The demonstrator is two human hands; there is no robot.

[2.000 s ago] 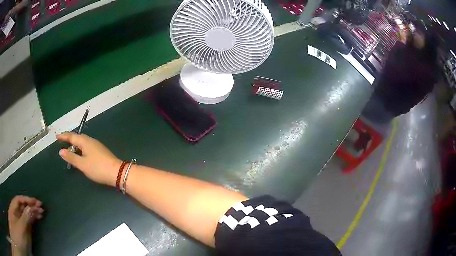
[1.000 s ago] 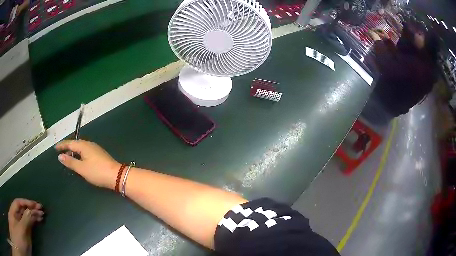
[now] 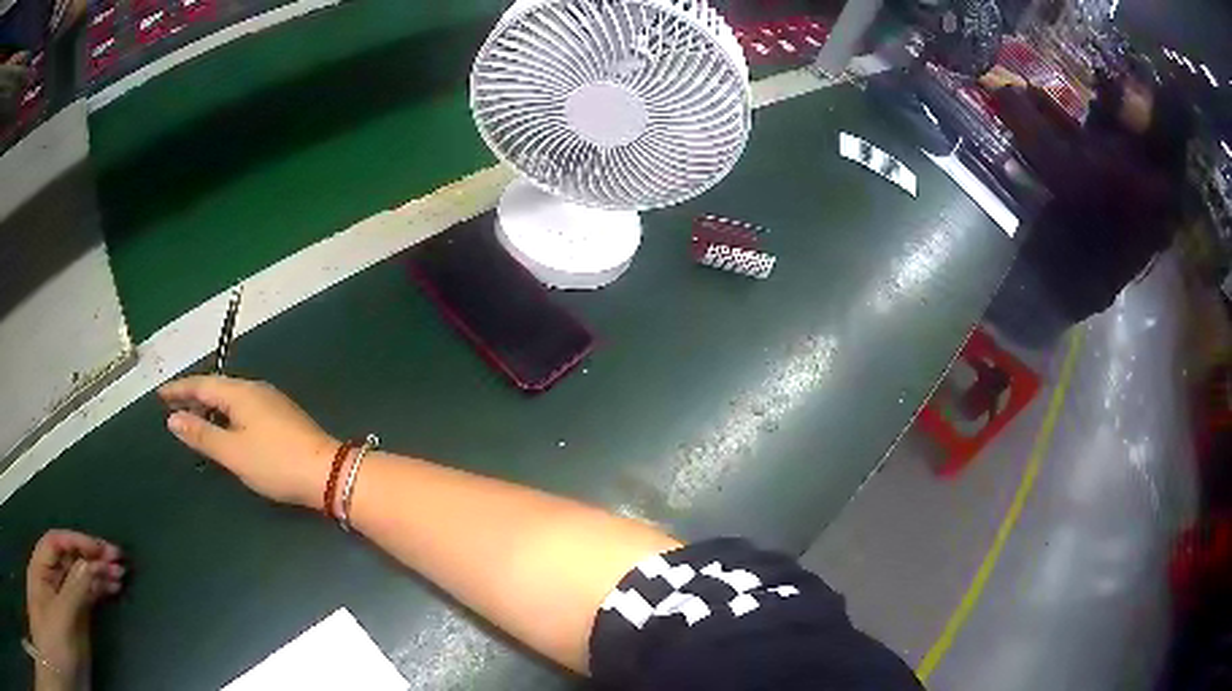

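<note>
My right hand (image 3: 250, 435) is at the left of the bench, shut on the thin dark tweezers (image 3: 228, 331), which stick up past the fingers towards the bench's pale edge. The tweezers' lower end is hidden by the hand or too small to tell. My left hand (image 3: 70, 583) is at the lower left with its fingers curled in. I cannot tell whether it holds anything. A white sheet (image 3: 324, 659) lies at the bottom, cut off by the frame edge.
A white desk fan (image 3: 568, 243) stands beyond a dark phone (image 3: 520, 324). A red-and-white item (image 3: 734, 249) and a white slip (image 3: 878, 163) lie further right. A green surface (image 3: 297, 162) is past the pale edge. A person (image 3: 1101, 203) and a red stool (image 3: 978, 405) are at the right.
The tweezers stand more upright and lower in my right hand than two seconds ago. The hands have otherwise hardly moved; the view has shifted slightly.
</note>
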